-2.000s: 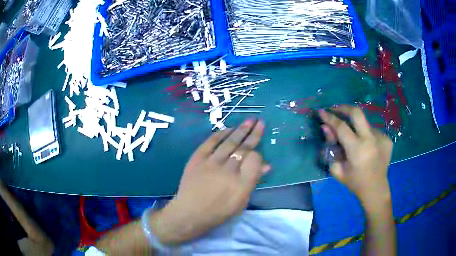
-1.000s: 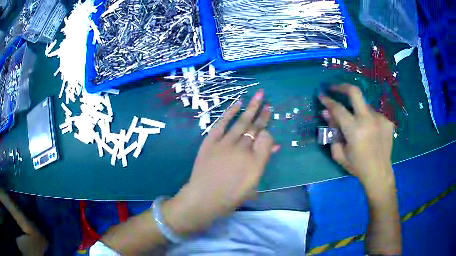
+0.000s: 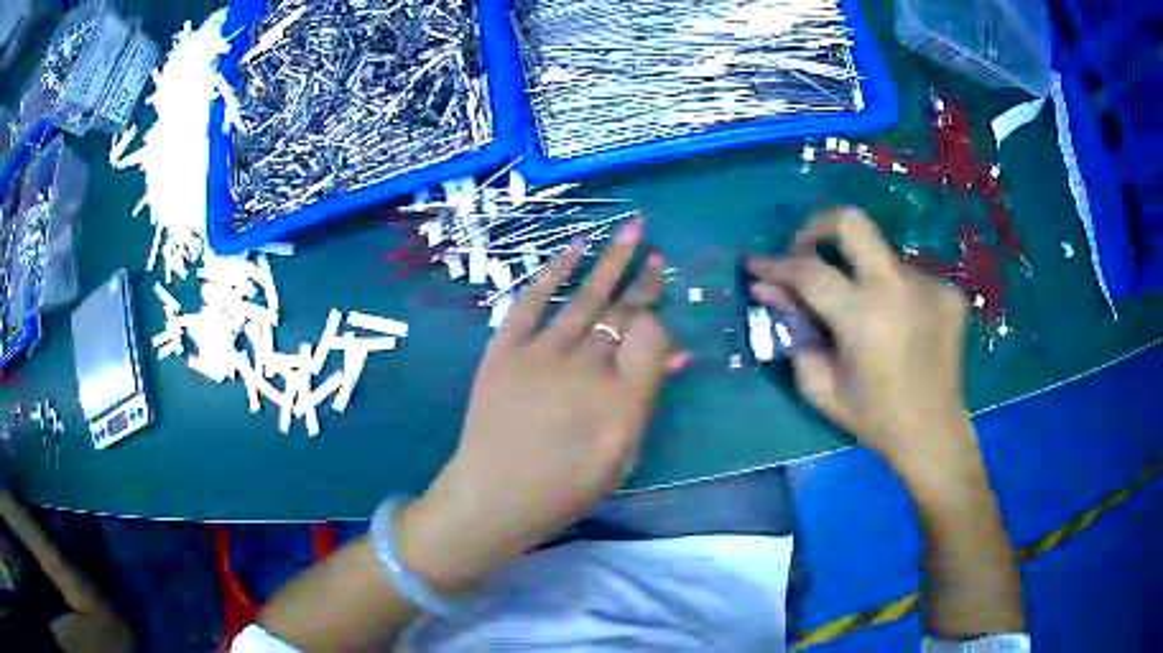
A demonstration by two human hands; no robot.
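My left hand (image 3: 561, 383) lies over the green surface, palm down, fingers spread, with fingertips at the lower right of the sleeved pieces (image 3: 475, 242); no held thing shows in it. My right hand (image 3: 880, 338) is curled around a small dark tool with a shiny silver end (image 3: 763, 334), mostly hidden by the fingers. The tool is low over the green surface. A small white bit (image 3: 695, 295) lies between the hands, and another lies near the tool's tip. Thin leads fan out above my left fingertips.
Blue trays of short metal parts (image 3: 370, 102) and long leads (image 3: 689, 77) stand at the top. White sleeves (image 3: 230, 300) and a digital scale (image 3: 110, 357) lie left. Red leads (image 3: 976, 179) lie right. Clear plastic boxes (image 3: 976, 45) stand at the upper corners. A person's arm (image 3: 58, 574) shows lower left.
My right hand and the tool have moved left, nearer my left hand. Fewer white bits show between the hands than one second ago. The whole view has shifted slightly.
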